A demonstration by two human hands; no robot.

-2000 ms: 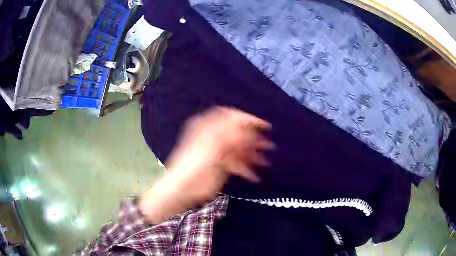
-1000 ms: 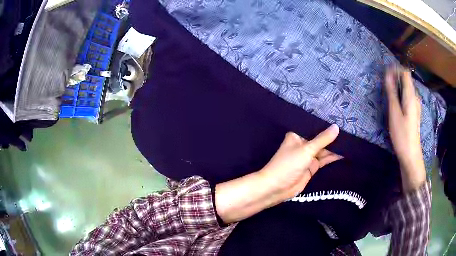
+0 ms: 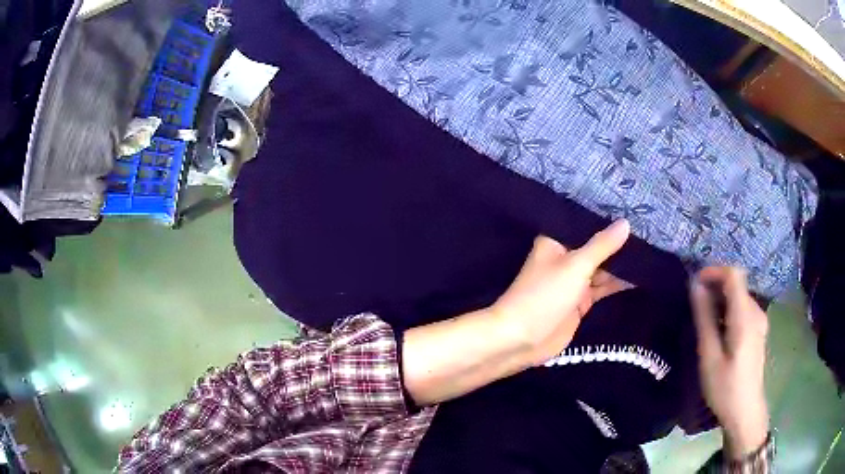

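Note:
The very dark cloth (image 3: 371, 204) lies draped towards me, with white tooth-like stitches (image 3: 607, 355) near its lower part. The blue-grey leaf-patterned lining (image 3: 574, 102) lies along its upper right side. My left hand (image 3: 556, 296) pinches the dark cloth near the lining edge, thumb on top and fingers partly hidden under it. My right hand (image 3: 730, 338) is blurred, at the right near the lining's lower edge, with fingertips close together. No needle or thread can be made out.
A blue plastic basket (image 3: 167, 130) stands at the upper left with grey cloth (image 3: 69, 139) over it. A white paper (image 3: 243, 76) and a round grey-white object (image 3: 230, 139) are beside it. The pale table edge (image 3: 778, 42) curves across the upper right. The green floor (image 3: 176, 296) shows below.
My left hand has come from the middle to the lining edge and grips the cloth. My right hand has entered at the right and moved down towards me. The cloth has shifted slightly left.

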